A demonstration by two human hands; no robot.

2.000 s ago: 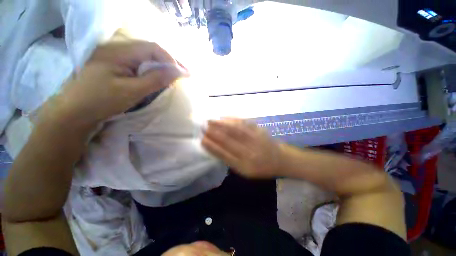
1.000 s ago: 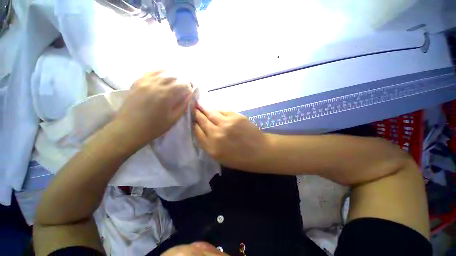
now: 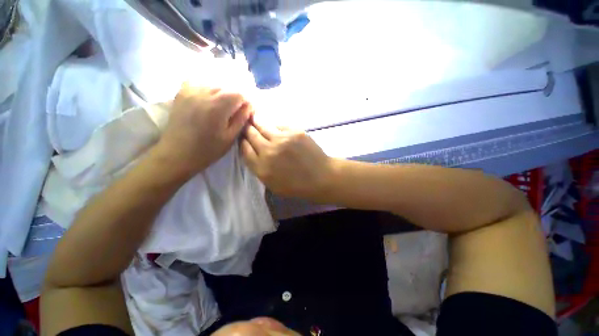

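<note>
A white garment piece [image 3: 213, 210] hangs from my fingertips over the table's front edge towards my lap. My left hand [image 3: 205, 125] pinches its upper edge just in front of the needle area. My right hand [image 3: 282, 156] pinches the same edge close beside it, the fingertips of both hands nearly touching. The blue needle-side attachment [image 3: 266, 65] hangs above and behind my hands. The exact cloth edge between the fingertips is hidden by fingers and glare.
The white machine bed [image 3: 407, 85] has a dark seam line running right. The table-edge ruler [image 3: 460, 152] lies along the front. White and cream cloth [image 3: 85, 105] is heaped at left. A red basket [image 3: 532, 190] with grey and white pieces stands at right, below table level.
My left hand has come down from the raised cloth, and both hands have met at the edge near the needle. The cloth now hangs narrower below them. The camera view has shifted.
</note>
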